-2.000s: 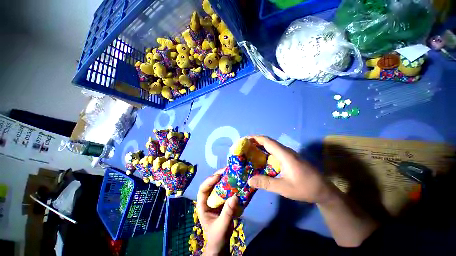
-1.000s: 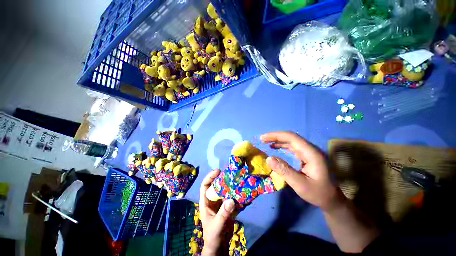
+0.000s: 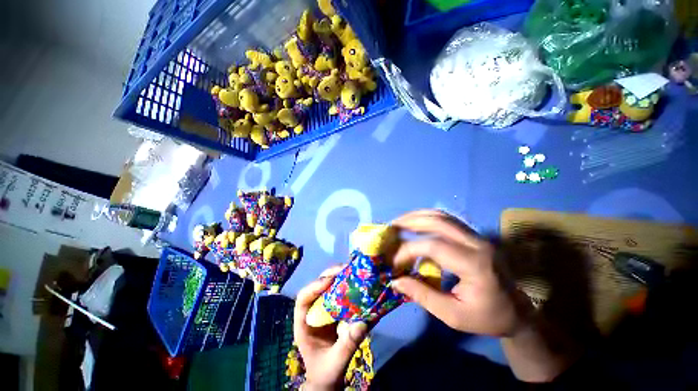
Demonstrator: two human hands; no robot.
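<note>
A yellow plush toy (image 3: 357, 287) in a red, blue, white and green print outfit is held over the table's near side, its yellow parts showing at both ends. My left hand (image 3: 325, 336) holds its lower left end, thumb on the cloth. My right hand (image 3: 459, 279) is on its upper right side, fingers curled over the yellow part and thumb at the cloth's edge. The right fingers hide part of the toy.
A blue crate (image 3: 264, 156) of toys lies at the back left. Toys (image 3: 252, 248) cluster left. A dark glue gun (image 3: 638, 269) rests on brown cardboard (image 3: 528, 221). White bag (image 3: 490, 76), clear rods (image 3: 627, 151) and small flowers (image 3: 533, 160) lie behind.
My right hand opened away from the toy a second ago and has now closed over its yellow part again. The toy has turned slightly in my left hand.
</note>
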